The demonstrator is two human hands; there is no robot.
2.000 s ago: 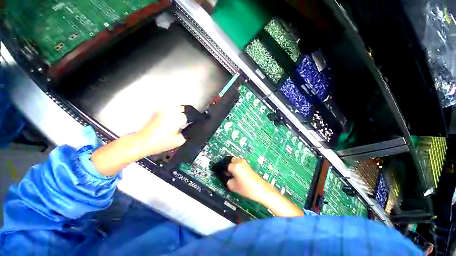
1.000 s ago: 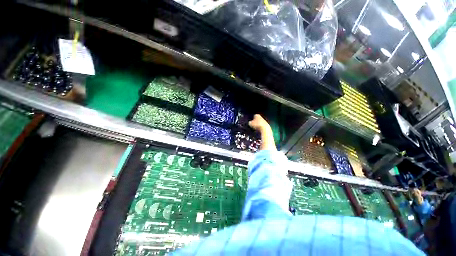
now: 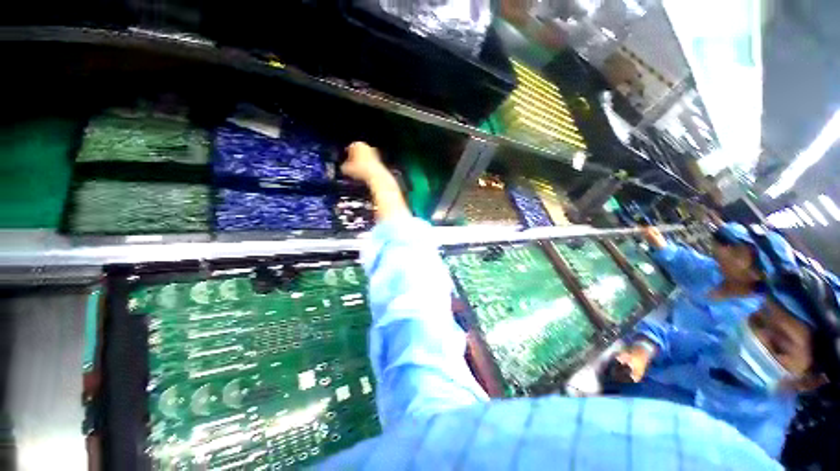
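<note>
My right hand point(image 3: 361, 164) reaches over the rail to the dark bin beside the blue parts point(image 3: 272, 155). Its fingertips are dark and blurred against the bin, so I cannot tell whether they hold anything. White-tipped small parts point(image 3: 354, 213) lie in the bin just below my hand. The large green circuit board point(image 3: 258, 368) lies in its black carrier point(image 3: 127, 368) below, partly covered by my sleeve. My left hand is out of the picture.
Pale green parts point(image 3: 138, 204) lie in bins at left. The metal rail point(image 3: 184, 248) runs below the bins. More boards point(image 3: 525, 299) lie to the right. Two people in blue smocks point(image 3: 686, 276) are at the right. A shelf edge passes above the bins.
My right hand has left the board and gone to the dark bin, staying there over the last second. My left hand has left the picture. The view has turned right, bringing people in.
</note>
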